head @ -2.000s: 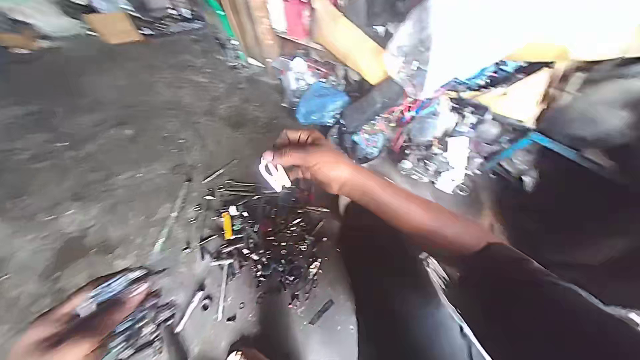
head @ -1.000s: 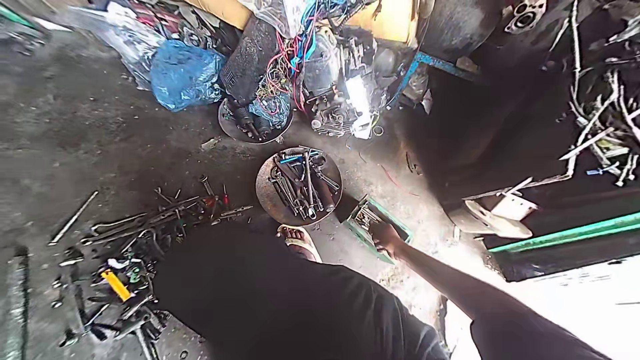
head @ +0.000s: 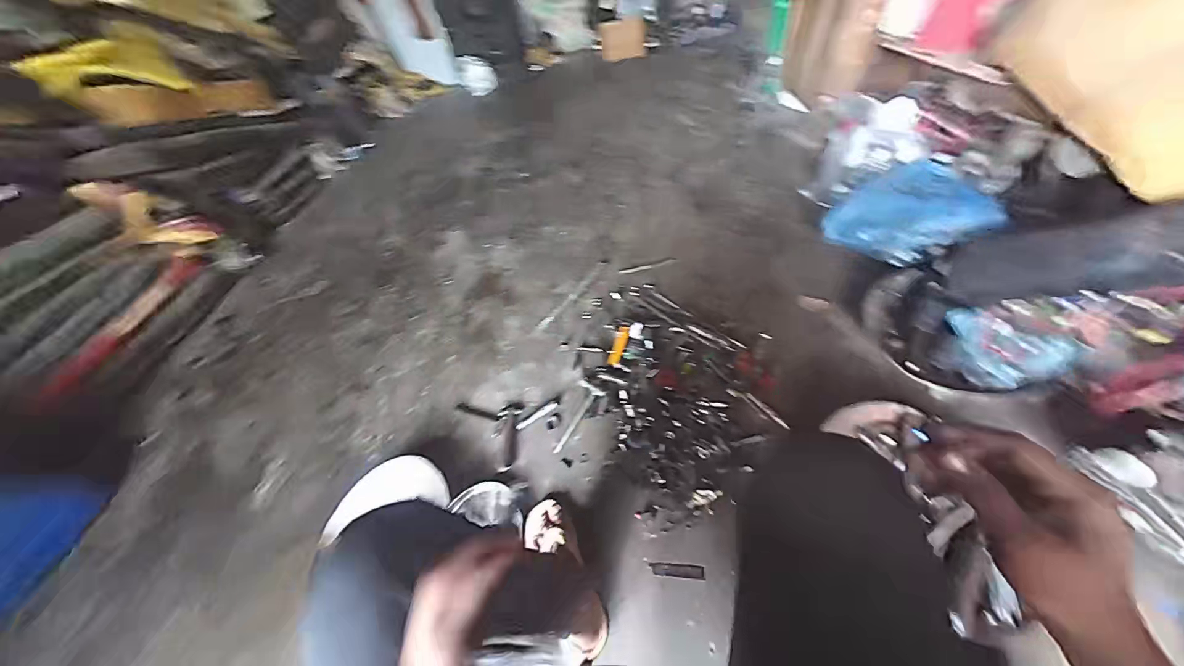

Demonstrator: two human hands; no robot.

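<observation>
A loose heap of metal tools and small parts (head: 675, 407) lies on the floor in front of me, with an orange-yellow piece (head: 619, 345) at its upper left. At the right, my right hand (head: 1027, 509) is over a round pan (head: 869, 412) holding metal tools (head: 967, 555); its fingers are bent near them, and blur hides whether they grip one. My left hand (head: 458, 592) is low in the view, blurred, in front of my dark-clothed left leg; no object in it can be made out. A dark flat piece (head: 678, 570) lies between my legs.
Behind the pan are a blue plastic bag (head: 911, 211) and a basin (head: 902, 356) with mixed scraps and blue plastic. Stacked long materials (head: 83, 277) line the left side. A blue object (head: 46, 536) is at the lower left. My sandalled foot (head: 548, 525) is near the heap.
The view has swung strongly left. One second ago my right hand was at a green tray beside the pan; it is now over the pan. My left hand has come into view.
</observation>
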